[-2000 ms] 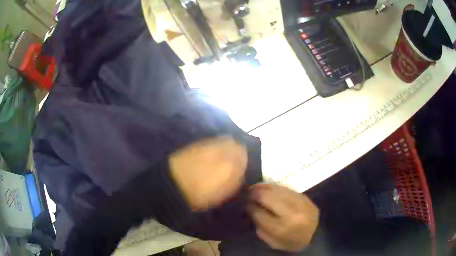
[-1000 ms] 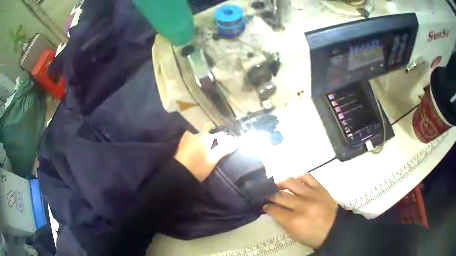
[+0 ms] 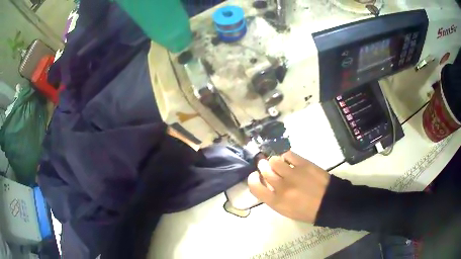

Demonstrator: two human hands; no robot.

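Dark navy cloth (image 3: 111, 152) lies in a large heap over the left of the machine table, and a narrowing part runs to the needle area (image 3: 258, 144) of the white sewing machine (image 3: 242, 60). My right hand (image 3: 290, 187) has its fingers bent at the cloth's end, pinching it just in front of the presser foot; the fingertips are partly hidden. A strip of skin, apparently my left hand (image 3: 184, 135), shows beside the machine's left end; the rest is hidden by the machine and cloth. Glare blurs the stitching point.
A control panel (image 3: 371, 55) sits above a phone (image 3: 361, 116) on a dark holder, with a cable. A red cup (image 3: 439, 121) stands at the right. A ruler scale (image 3: 298, 245) runs along the near edge. A green holder (image 3: 162, 23) and blue knob (image 3: 230, 24) are at the top.
My right hand has moved up and left to the needle area. My left hand has slipped mostly out of sight behind the machine's end. The cloth has shifted left, baring table in front.
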